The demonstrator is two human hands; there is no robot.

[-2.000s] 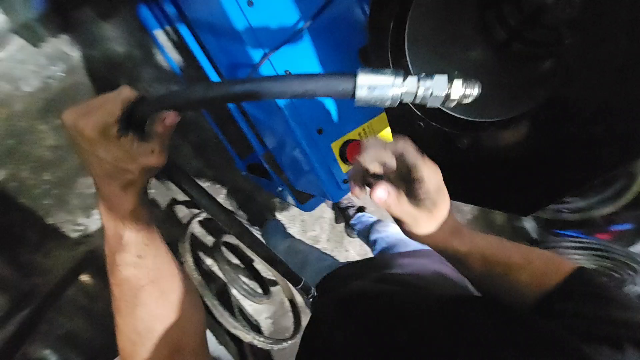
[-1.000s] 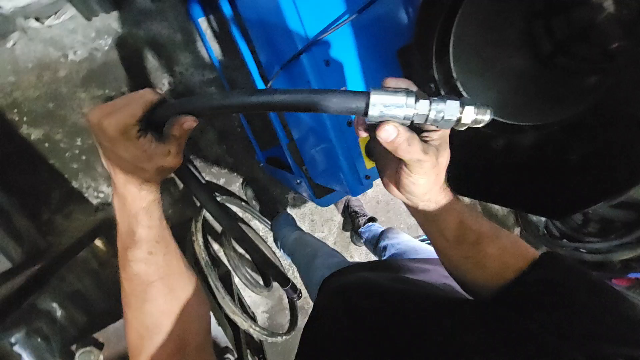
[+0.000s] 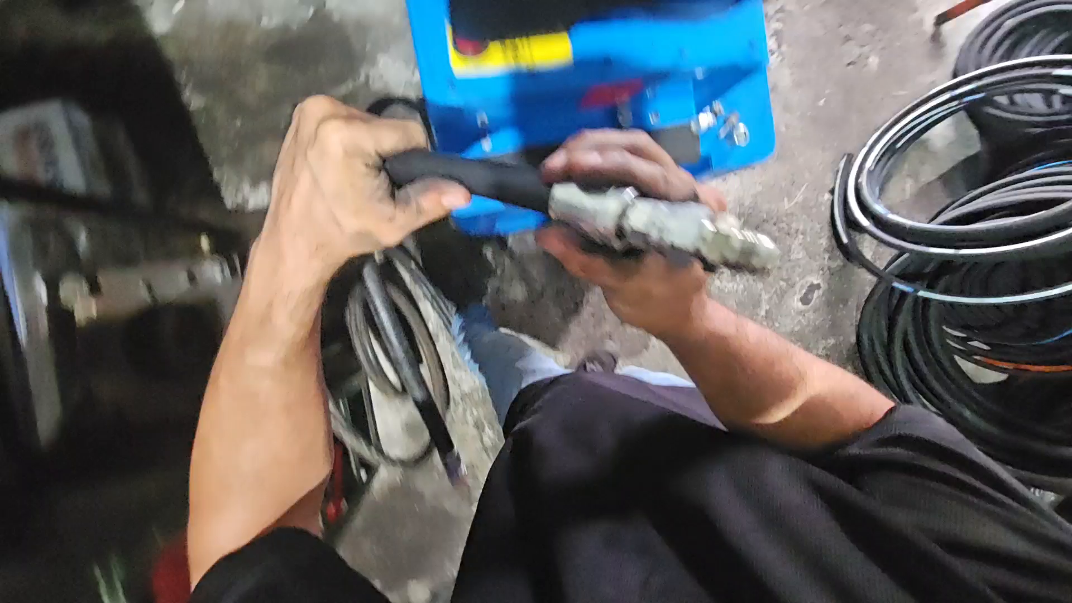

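A black hydraulic hose [image 3: 490, 178] runs rightward out of my left hand [image 3: 347, 180], which is closed around it. At its right end is a silver metal crimp fitting [image 3: 653, 224], its tip pointing right and slightly down. My right hand [image 3: 641, 276] wraps the fitting from below and behind, fingers on the far side and thumb on the near side, though blur softens the detail. Below my left hand, a length of black hose [image 3: 402, 352] hangs beside a loop of thinner grey hose [image 3: 368, 335].
Beyond my hands stands a blue metal machine frame [image 3: 758, 84] with a yellow label [image 3: 536, 52] and a red button. Coils of black hose [image 3: 863, 218] are stacked on the concrete floor [image 3: 804, 293] at the right. Dark blurred equipment fills the left side.
My right hand, open beside the hose two seconds ago, has closed on the fitting. The view has turned strongly, and the hose coils now show at the right.
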